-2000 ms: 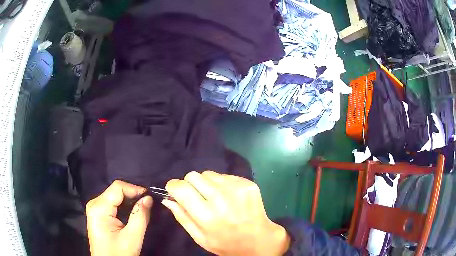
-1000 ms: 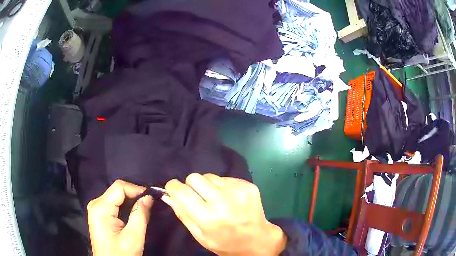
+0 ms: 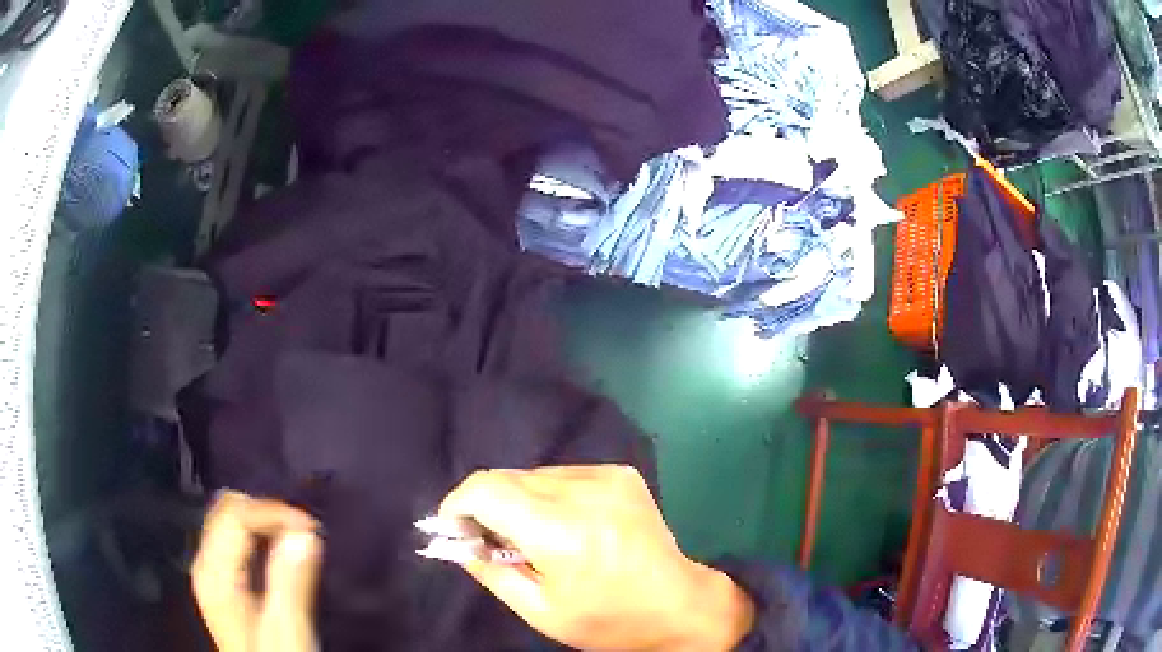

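A large black to dark purple garment (image 3: 370, 408) lies in front of me, with a tiny red mark (image 3: 264, 303) on its upper left. My right hand (image 3: 580, 548) holds small silver thread snips (image 3: 449, 541), their two short blades apart and pointing left, over the garment. My left hand (image 3: 259, 573) is at the lower left, blurred, with thumb and index finger close together at the cloth. The cloth between these fingertips is too dark and blurred to make out.
A dark cloth pile (image 3: 510, 77) lies beyond the garment. Light blue and white pieces (image 3: 765, 178) are heaped right of it. An orange basket (image 3: 920, 261), a reddish-brown chair (image 3: 1007, 554) and a black plastic bag (image 3: 1007, 83) stand right. A white table edge (image 3: 38, 293) and thread cone (image 3: 186, 121) are left.
My left hand has moved left and slightly down, away from my right hand. The snips have come away from the left fingertips and their blades have spread.
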